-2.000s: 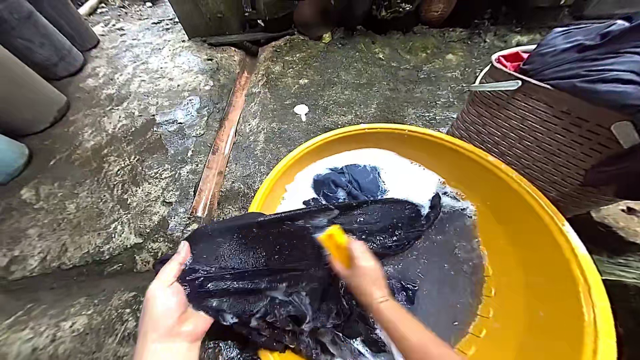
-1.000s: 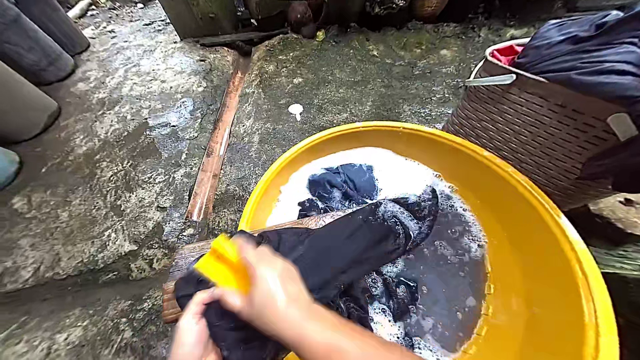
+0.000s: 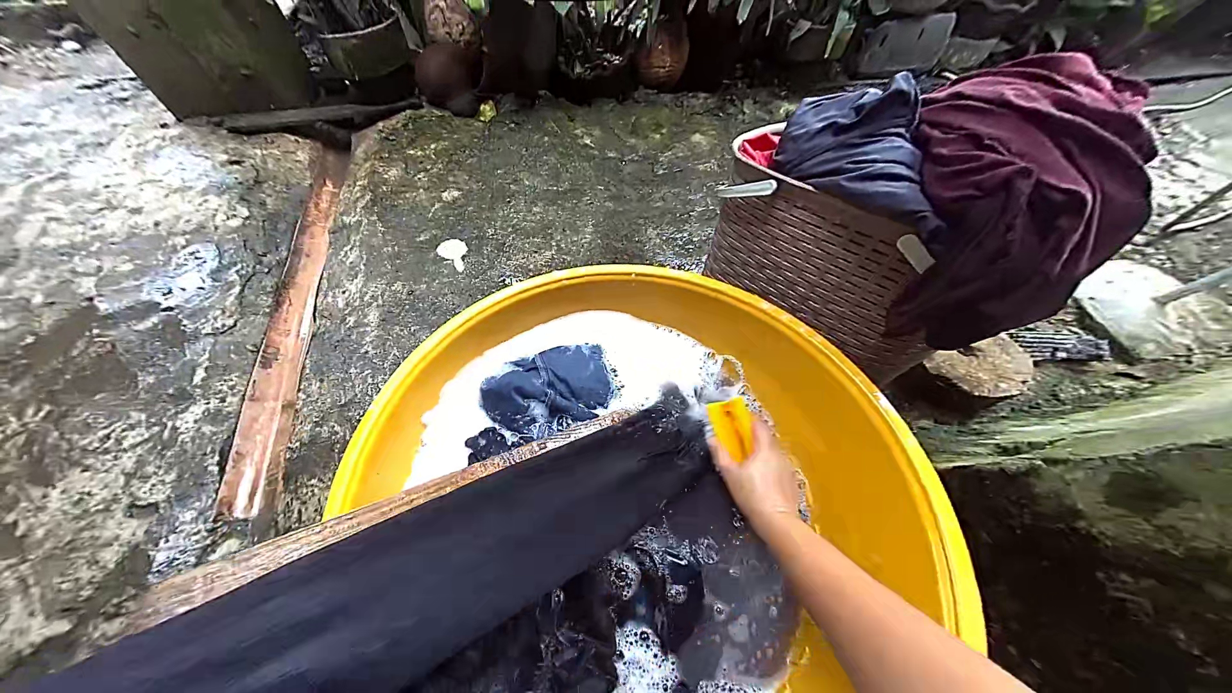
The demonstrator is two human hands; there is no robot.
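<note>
My right hand (image 3: 757, 476) grips a yellow scrub brush (image 3: 730, 428) at the far end of a wooden board (image 3: 260, 563), where water splashes. Dark wet cloth (image 3: 462, 549) lies stretched lengthwise over the board and runs off the lower left edge. The board slants across a large yellow basin (image 3: 900, 481) of dark, sudsy water. Behind the board, a navy garment (image 3: 549, 385) floats among white foam. More dark cloth is partly under water in front of the board. My left hand is outside the view.
A brown woven plastic basket (image 3: 808, 260) heaped with navy and maroon clothes (image 3: 1039, 183) stands behind the basin at right. A wooden strip (image 3: 284, 356) lies on the wet concrete at left. Potted plants (image 3: 366, 43) line the back. A stone (image 3: 982, 366) sits beside the basket.
My right hand and the yellow brush have moved from the near end of the cloth to its far end. My left hand has gone out of view. The cloth now lies stretched flat.
</note>
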